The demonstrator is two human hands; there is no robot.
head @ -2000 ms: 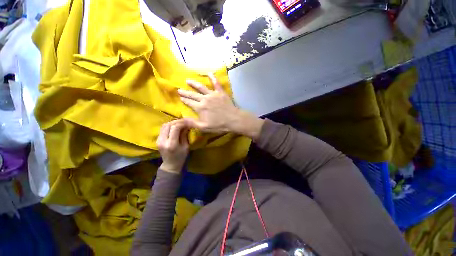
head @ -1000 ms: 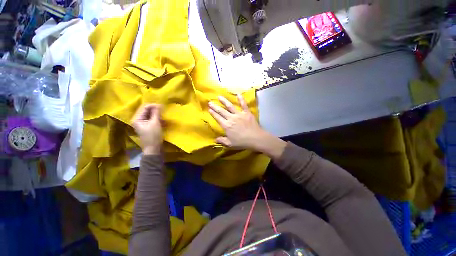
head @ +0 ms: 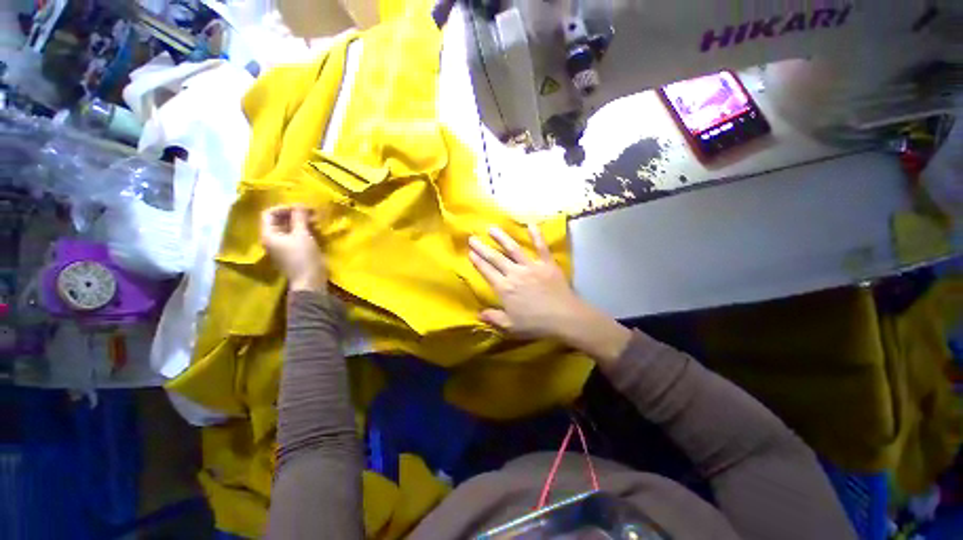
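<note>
The mustard-yellow garment piece [head: 385, 248] lies creased over the table, its lower part hanging off the front edge. My left hand [head: 293, 248] is at the left part of the cloth with its fingers curled; whether cloth is pinched between the fingertips cannot be told. My right hand [head: 533, 292] lies palm down on the cloth's right part, fingers spread, in front of the sewing machine [head: 660, 53]. The machine's needle area [head: 560, 137] is beyond my right hand, and the cloth's right edge lies on the bed just beside my fingers.
A lit smartphone [head: 716, 114] lies on the machine bed. A white crumpled cloth [head: 201, 137] and a purple dial device [head: 100, 285] are at the left. More yellow cloth [head: 813, 369] hangs under the table's right side, and another yellow heap [head: 248, 464] hangs at the lower left.
My left hand has moved away from my right hand to the left part of the cloth. My right hand stays flat on the cloth. The view has shifted, showing more of the machine head.
</note>
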